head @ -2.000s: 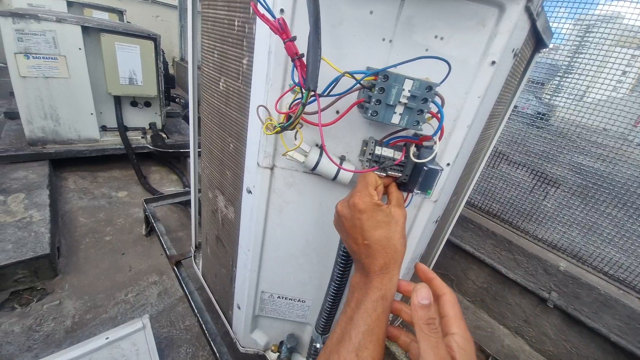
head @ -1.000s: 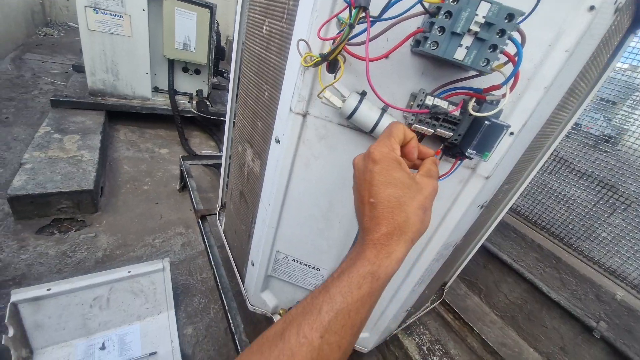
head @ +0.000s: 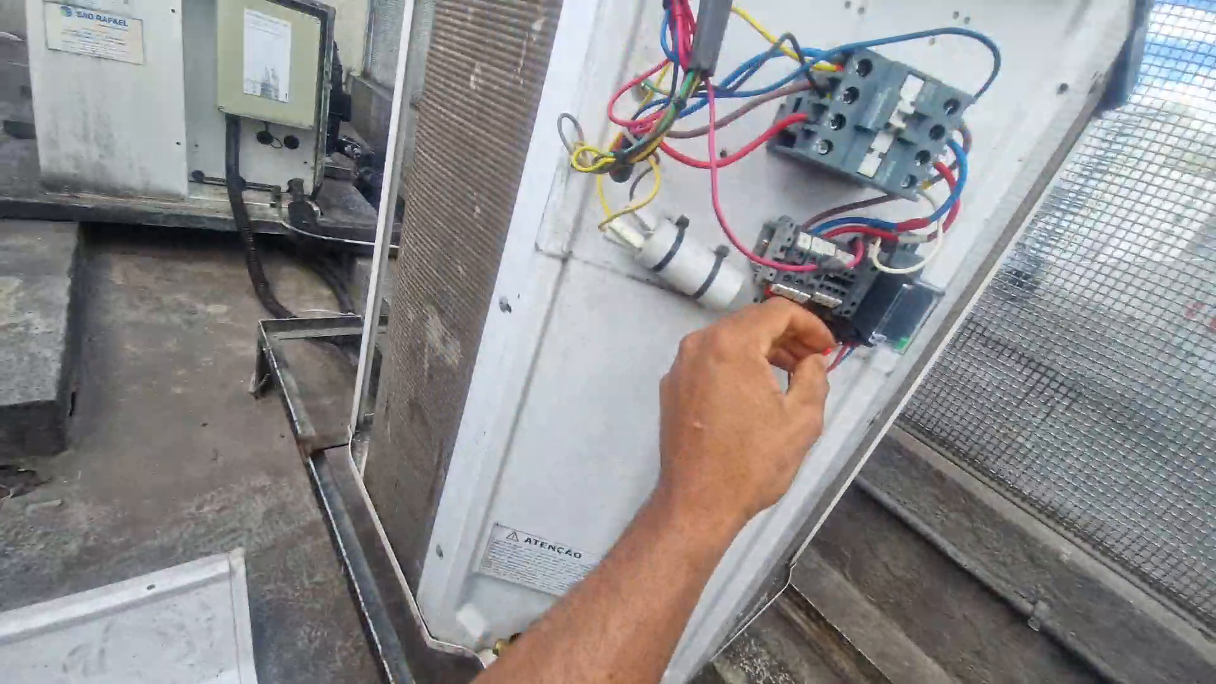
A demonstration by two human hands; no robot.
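My left hand (head: pixel 746 404) reaches up from the bottom edge, with thumb and index finger pinched on a thin red wire (head: pixel 828 352) below the terminal block (head: pixel 807 256); the fingers partly hide it. Right of the fingertips is a dark relay module (head: pixel 898 313) with a clear cover. Higher up, a grey contactor (head: pixel 869 123) carries blue, red, yellow and brown wires. A white cylindrical capacitor (head: pixel 692 264) is strapped to the white metal panel (head: pixel 570 399) left of the block. A bundle of coloured wires (head: pixel 655 123) hangs above it. My right hand is out of view.
A finned coil (head: pixel 456 237) forms the unit's left side, beside a metal frame rail (head: pixel 332 532) low on the floor. A loose white metal panel (head: pixel 133 627) lies lower left. Another unit with a control box (head: pixel 271 66) stands behind; wire mesh (head: pixel 1083 313) runs along the right.
My right hand, at the lower right two seconds ago, has left the view. My left hand stays by the lower side of the terminal block. The view has shifted.
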